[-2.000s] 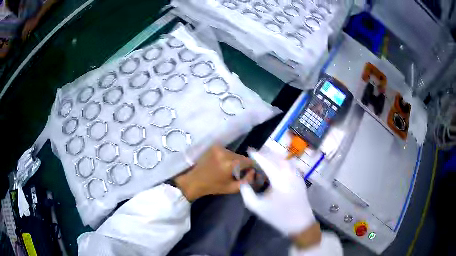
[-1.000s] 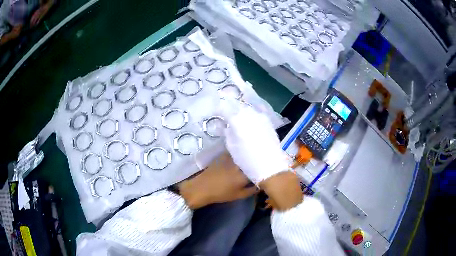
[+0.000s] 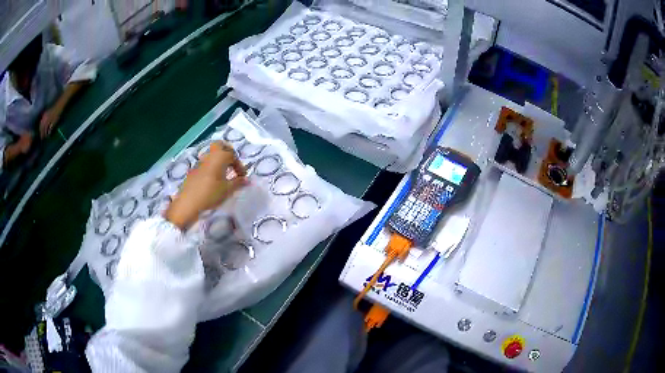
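My bare left hand (image 3: 208,182) is over the near foam-lined tray (image 3: 321,191), with its fingertips bent near the rings at the back of the tray. It cannot be made out whether they hold a ring. Silver rings, such as this ring (image 3: 270,229), lie in rows on the white sheet; my hand and sleeve hide several. A pale blur beside my fingers is unclear. My right hand is not in view.
A stacked ring tray (image 3: 397,138) stands behind. At right, the white machine (image 3: 576,266) bears a pendant (image 3: 430,197), an orange-brown fixture with a ring (image 3: 558,171), a second fixture (image 3: 514,124) and a red emergency stop (image 3: 513,347). Another person's arms (image 3: 62,109) show far left.
My left hand has moved from the tray's front edge to over its back rows. My gloved right hand has left the tray and the picture. The view has shifted, showing more behind.
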